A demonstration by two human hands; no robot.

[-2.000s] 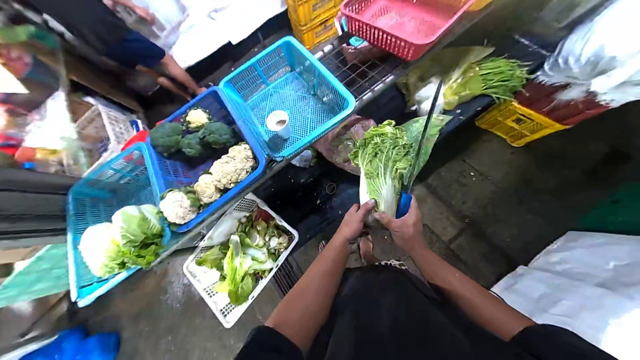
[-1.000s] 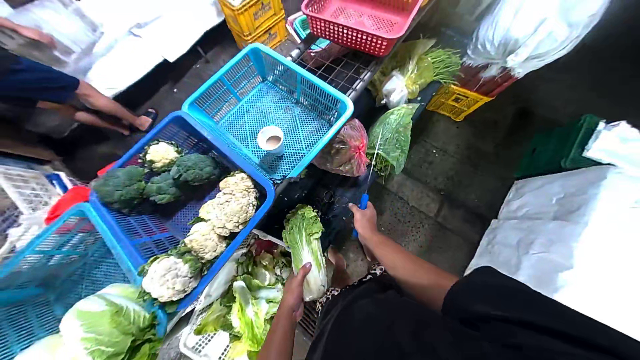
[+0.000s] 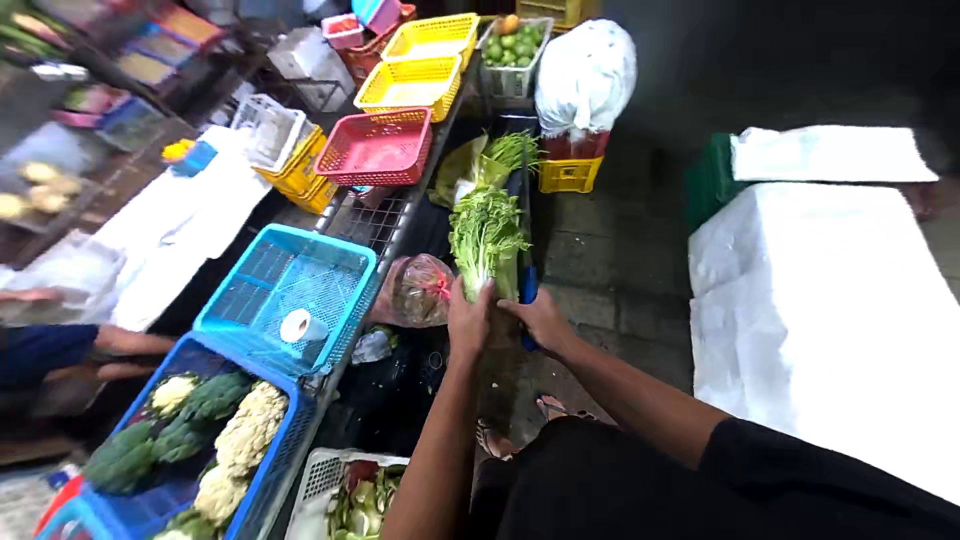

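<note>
My left hand (image 3: pixel 471 319) grips the pale base of a leafy green vegetable (image 3: pixel 484 236) with frilly leaves, its top pointing away from me. Close on the right, my right hand (image 3: pixel 544 319) is closed on the blue handle of a knife (image 3: pixel 529 289); the blade runs up beside the leaves and is hard to make out. Its fingertips reach toward the vegetable's base; whether they touch it cannot be told. Just left of the vegetable lies a knotted plastic bag (image 3: pixel 421 291) with a pink tie. Beyond it, more greens (image 3: pixel 511 150) rest in plastic.
On the left stand a blue basket (image 3: pixel 300 409) of broccoli and cauliflower, a light-blue basket (image 3: pixel 360 311) with a paper roll, and a red basket (image 3: pixel 375 176). A white crate (image 3: pixel 319 476) holds leaves below. White-covered stacks (image 3: pixel 840 300) stand right. Another person's arm shows far left.
The view has swung. A second ago my hands were apart, the left on a Chinese cabbage, the right on the knife; now they are close together at the frilly vegetable's base.
</note>
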